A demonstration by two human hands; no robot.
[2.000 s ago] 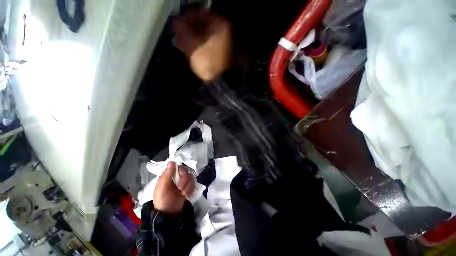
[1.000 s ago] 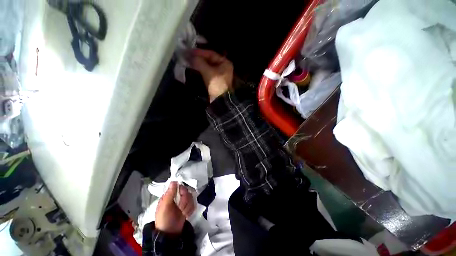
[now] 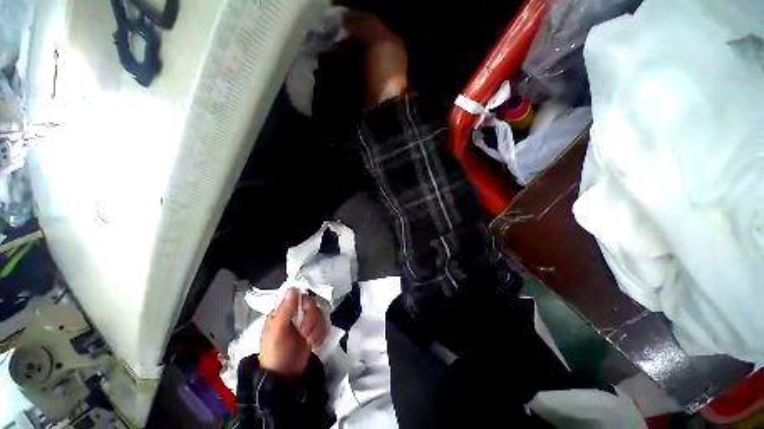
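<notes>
My left hand (image 3: 289, 335) is closed on a crumpled white piece (image 3: 322, 272) with a looped, strip-like shape, held above my lap. More white cloth (image 3: 364, 369) hangs below and beside it. My right arm stretches up and forward, and my right hand (image 3: 381, 54) is at the top, dark and partly blurred. Its fingers are beside a pale, crumpled white cloth (image 3: 301, 80) at the table's edge. Whether they grip it cannot be told.
The white machine table (image 3: 126, 201) fills the left, with black shears (image 3: 136, 46) on it. Machine parts (image 3: 38, 369) show at lower left. On the right are a red basket rim (image 3: 494, 71), plastic bags, a brown board (image 3: 557, 243) and a large white cloth heap (image 3: 670, 167).
My right hand has gone from blurred motion to beside the pale cloth at the table's edge, its arm stretched further up. The view has shifted slightly. My left hand keeps its hold.
</notes>
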